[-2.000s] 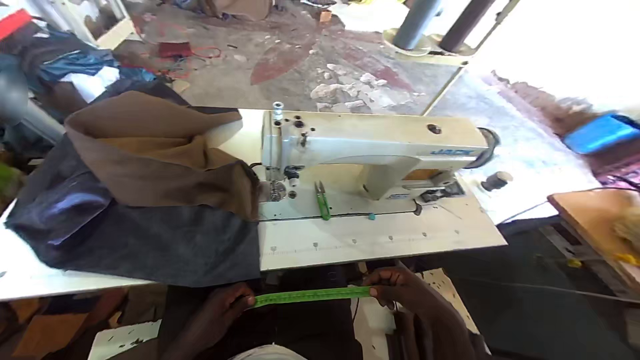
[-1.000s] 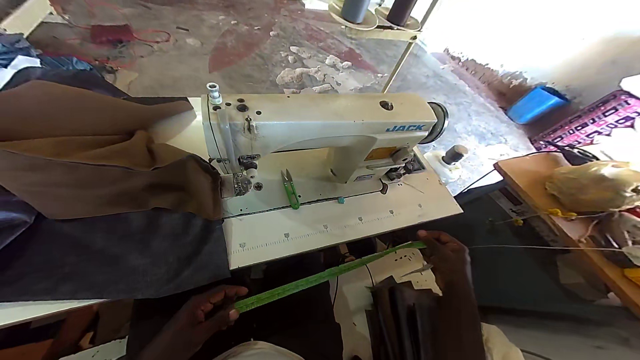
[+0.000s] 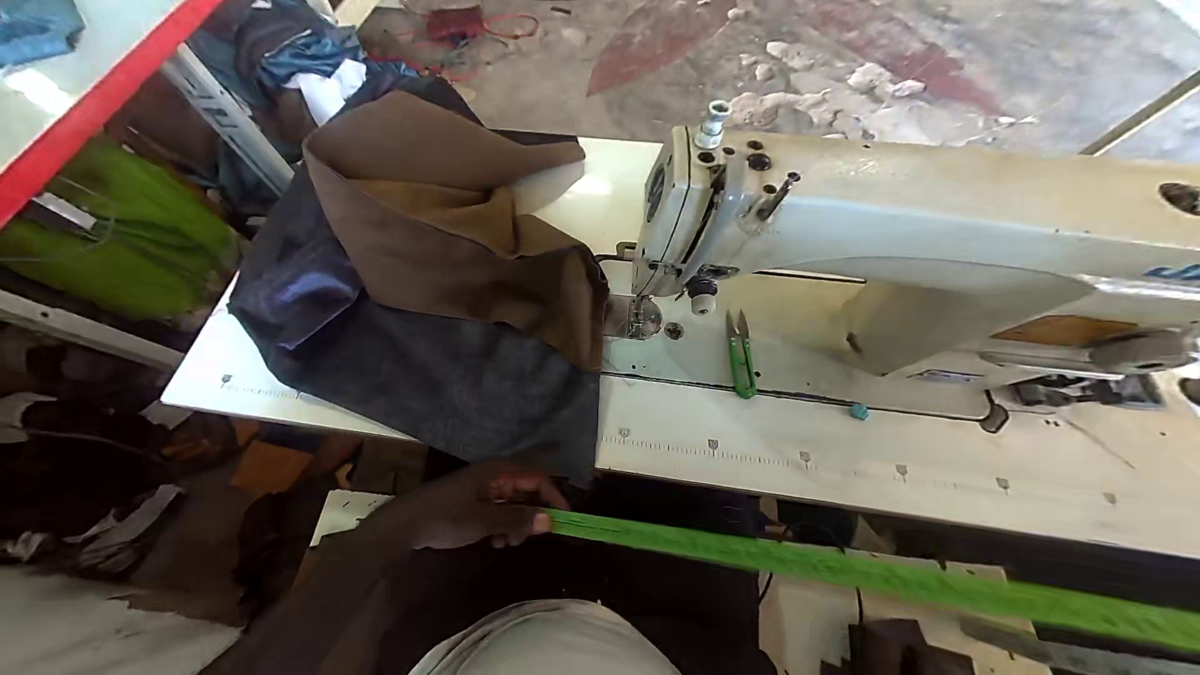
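Observation:
My left hand pinches one end of a green tape measure just below the front edge of the sewing table. The tape stretches to the right and leaves the view; my right hand is out of frame. Brown fabric lies folded over dark grey fabric, close to the needle of a white Jack sewing machine. Green-handled thread snips rest on the machine bed, points away from me. A small teal piece sits to their right.
The sewing table has a printed scale along its front edge. At the far left stand a red-edged surface and piled clothes, some green fabric among them. Broken rubble lies on the floor behind the machine.
The tape is pulled out longer between my hands than two seconds ago. My right hand has gone out of view on the right. The view has swung to the left.

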